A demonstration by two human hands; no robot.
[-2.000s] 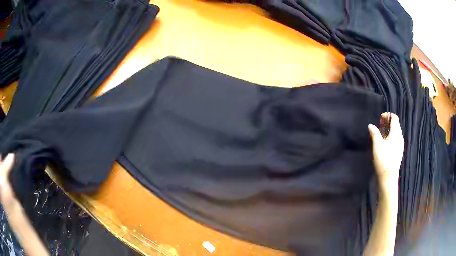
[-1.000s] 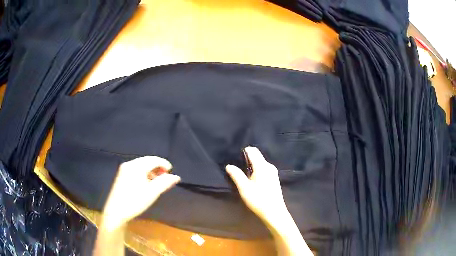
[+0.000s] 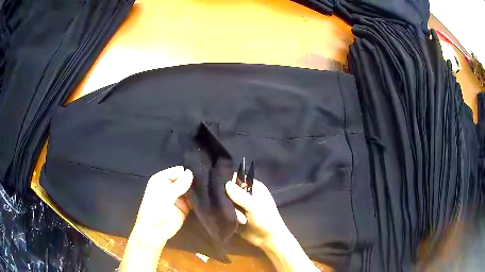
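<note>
Black trousers (image 3: 276, 101) lie spread in front of me, waistband (image 3: 353, 133) to the right, with cloth raised in a fold at the middle near the front edge. My left hand (image 3: 165, 204) is closed on the cloth left of the fold, fingertips pinched. My right hand (image 3: 254, 204) is just right of the fold and holds small dark thread snips (image 3: 245, 174), blades pointing away from me. Whether its lower fingers also grip cloth is hard to tell.
An orange-brown tabletop (image 3: 223, 32) shows beyond the trousers. A pile of rippled black trousers (image 3: 415, 143) hangs at right, and layered black trousers (image 3: 48, 69) lie at left. Shiny plastic-covered black items (image 3: 37, 234) are at lower left. A small white scrap (image 3: 202, 257) lies at the front edge.
The trousers went from being stretched between both hands to lying flat. Both hands came to the middle; the left closed on cloth, a fold rose, and the snips' blades now point forward.
</note>
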